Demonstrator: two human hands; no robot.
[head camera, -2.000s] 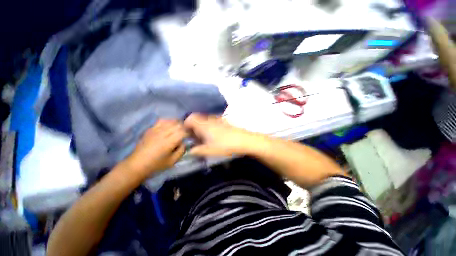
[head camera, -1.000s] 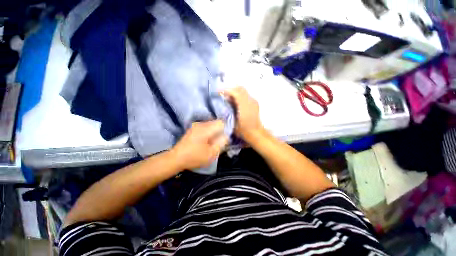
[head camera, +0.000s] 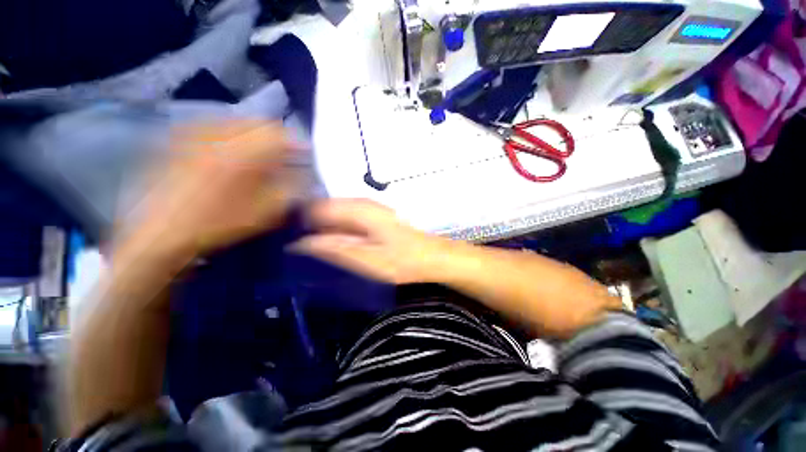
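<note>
The grey-blue and navy garment (head camera: 97, 146) lies at the left of the table, with navy cloth hanging over the front edge to the lap. My left hand (head camera: 231, 181) is badly blurred over the grey-blue part; its fingers cannot be made out. My right hand (head camera: 358, 238) is at the front edge, right of my left hand, with navy cloth at its fingertips; whether it grips the cloth is unclear. The sewing machine (head camera: 610, 75) stands behind, its needle area (head camera: 411, 97) without the garment under it.
Red-handled thread snips (head camera: 539, 150) lie right of the needle. A dark thread bundle (head camera: 660, 154) hangs by the switch box (head camera: 700, 130). A dark thread runs across the table to a small dark clump (head camera: 376, 183). Pale pieces (head camera: 694, 274) lie below the table at right; pink cloth (head camera: 760, 88) is beyond.
My left hand has moved left and up, and the grey-blue cloth has shifted left. Navy cloth now hangs in front of the edge. My right hand has moved left and a little down.
</note>
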